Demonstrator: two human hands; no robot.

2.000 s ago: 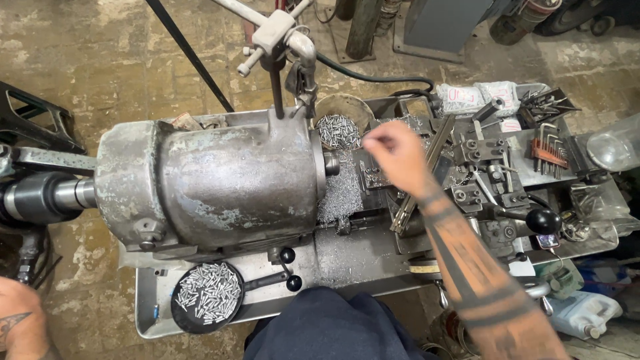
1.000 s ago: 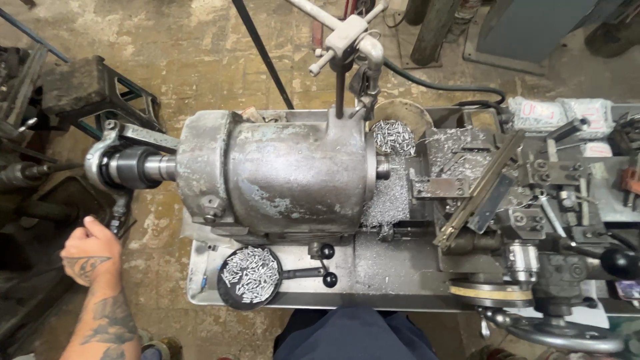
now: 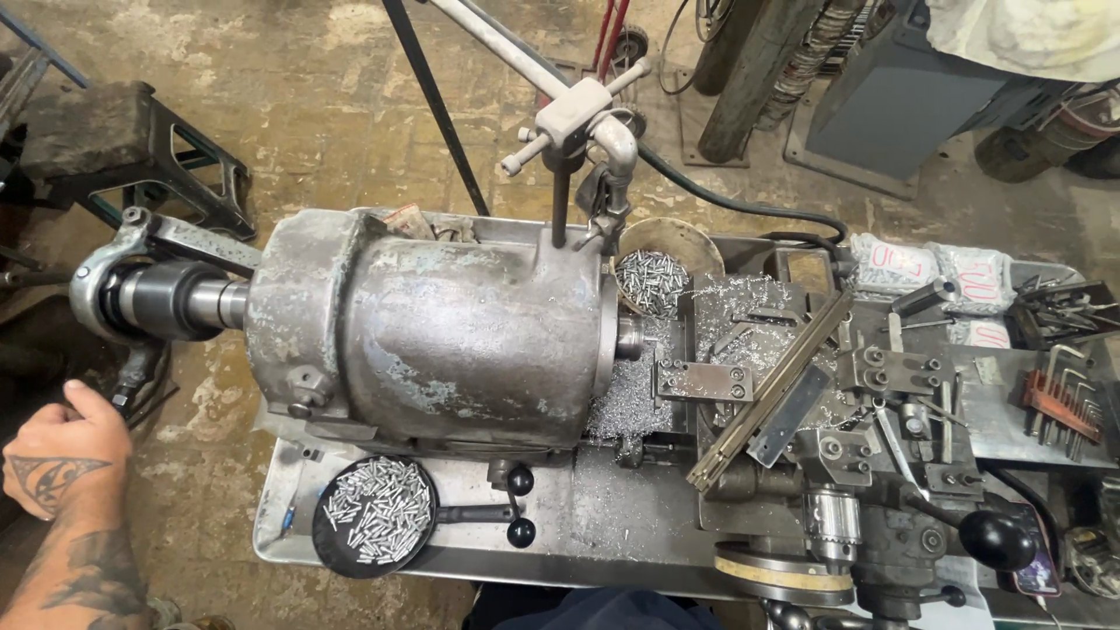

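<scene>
My left hand (image 3: 67,457) is at the far left, fingers curled and thumb up, just below the collet closer lever (image 3: 133,376) at the end of the lathe spindle; whether it touches or holds anything cannot be told. My right hand is out of view. The grey lathe headstock (image 3: 472,341) fills the middle, its spindle nose (image 3: 628,338) facing right. Beside it a tool block (image 3: 704,381) stands over a heap of metal chips (image 3: 630,398). A black pan (image 3: 328,547) holds many small metal pins (image 3: 378,507). More pins lie in a round bucket (image 3: 691,241) behind the spindle nose.
Long metal bars (image 3: 770,394) lie across the cross slide. Right of them are a drill chuck (image 3: 831,525), a black ball handle (image 3: 996,538), a hex key set (image 3: 1061,407) and bags of parts (image 3: 892,265). A stool (image 3: 166,157) stands at upper left.
My right hand, over the chips and tool block two seconds ago, has left the view. My left hand stays at the left, now with its thumb raised. The view has shifted.
</scene>
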